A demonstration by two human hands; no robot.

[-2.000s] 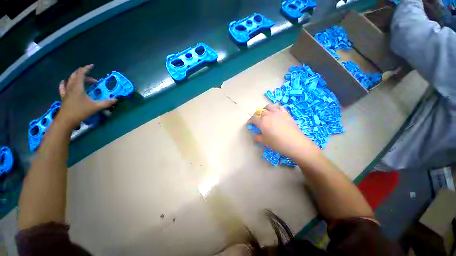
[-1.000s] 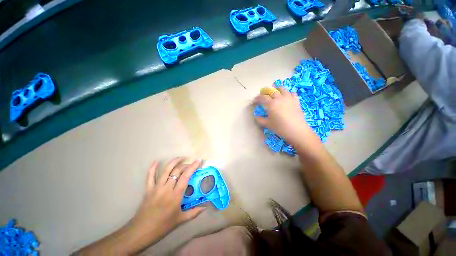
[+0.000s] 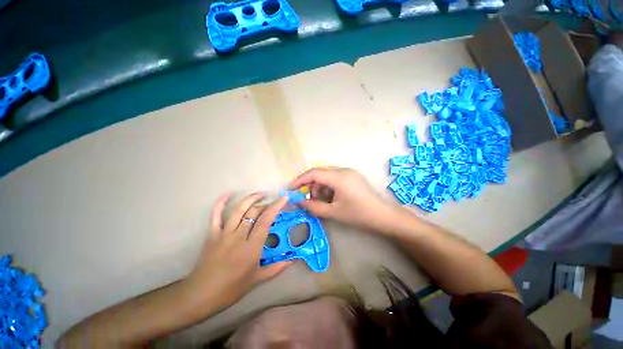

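A blue controller shell lies on the tan cardboard sheet in front of me, its two round holes showing. My left hand grips its left side, covering that grip; a ring shows on one finger. My right hand is at the shell's top edge, pinching a small blue part between thumb and finger, with the left fingertips close to it. A yellow finger cover shows at a right fingertip. Whether the part is seated in the shell cannot be told.
A large loose pile of small blue parts lies at right, a smaller pile at the left edge. The green conveyor belt carries spaced shells. A cardboard box and another person's grey sleeve are at right.
My left hand took a shell from the belt and brought it onto the cardboard. My right hand moved from the large pile to the shell with a small part. Shells on the belt shifted.
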